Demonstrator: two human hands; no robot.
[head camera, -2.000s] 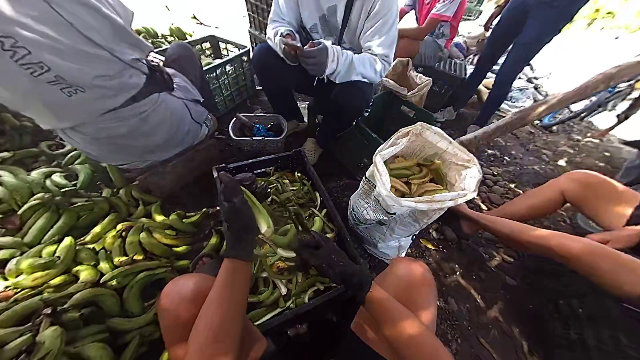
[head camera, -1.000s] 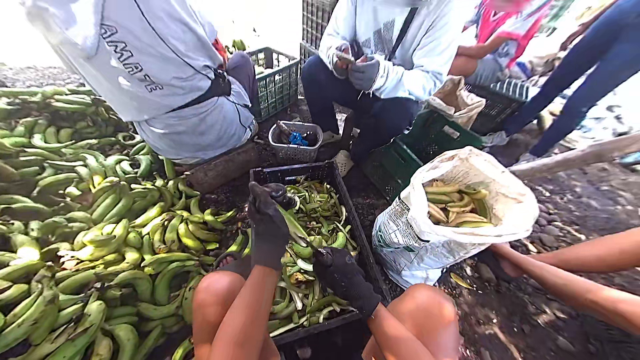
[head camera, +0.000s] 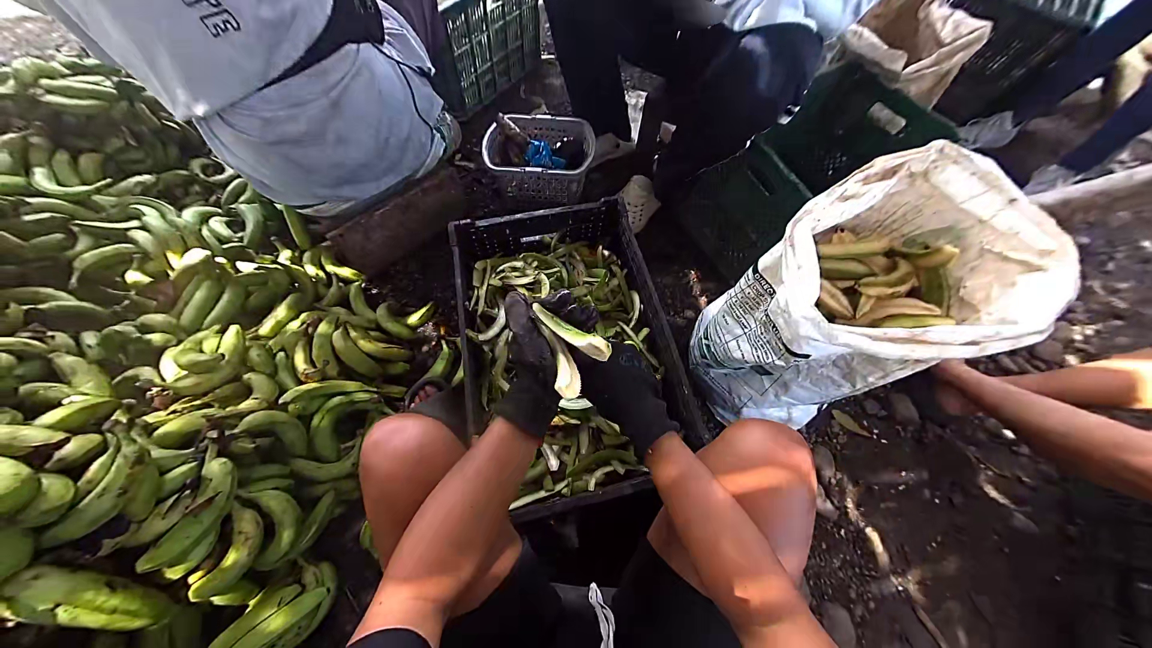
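Observation:
Both my hands wear dark gloves and meet over a black plastic crate (head camera: 661, 360) full of green plantain peels (head camera: 594, 270). My left hand (head camera: 531, 364) grips a partly peeled plantain (head camera: 565, 364) from its left side. My right hand (head camera: 625, 382) is closed at the plantain's right side, by a strip of green peel (head camera: 576, 331) that stands away from the pale flesh. Whether a tool is in the right hand cannot be seen. To the right, a white woven sack (head camera: 990, 261) holds peeled plantains (head camera: 886, 279).
Green plantains (head camera: 207, 360) are heaped at the left. A seated person (head camera: 315, 117) is beyond them. A small grey basket (head camera: 540, 184) stands behind the crate, green crates (head camera: 837, 126) behind the sack. Another person's bare legs (head camera: 1062, 414) reach in from the right.
The peel strip and the pale flesh now stand apart between my hands; a second ago they showed less clearly. The view has tilted down.

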